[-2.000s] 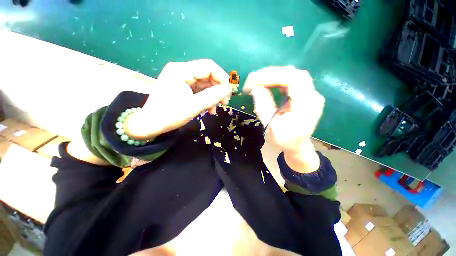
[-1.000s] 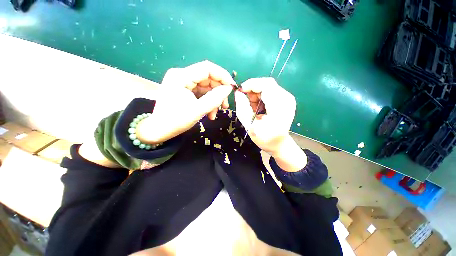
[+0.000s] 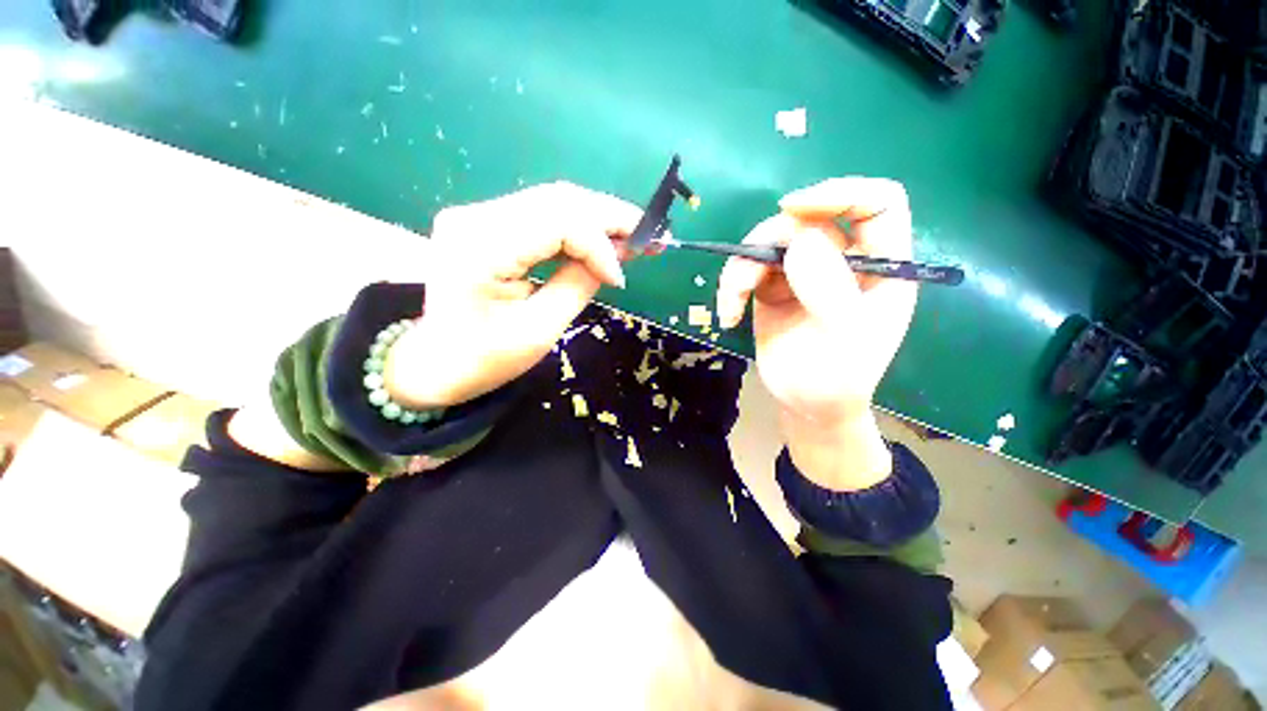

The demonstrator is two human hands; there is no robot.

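Observation:
My left hand [image 3: 521, 278] pinches the lower end of a small black flex part [image 3: 659, 208] between thumb and fingertips. The part is a dark angled sliver that stands up and leans right, with a small yellowish spot on its right side. My right hand [image 3: 830, 285] holds black tweezers [image 3: 903, 268] like a pen, nearly level. Their silvery tips point left and meet the lower end of the black part at my left fingertips. Whether the tips grip it I cannot tell.
Black housings [image 3: 1181, 153] are stacked at the right, with others at the top [image 3: 924, 31] and upper left [image 3: 209, 14]. A white scrap [image 3: 791, 122] lies on the green mat [image 3: 459, 84]. Pale flakes [image 3: 607, 417] lie on my dark lap. Cardboard boxes [image 3: 1035, 653] and a blue-and-red item [image 3: 1160, 549] are on the floor.
My right hand has moved right, away from my left fingertips, and the tweezers have turned so their tips point at the part. The black part now stands up from my left fingers.

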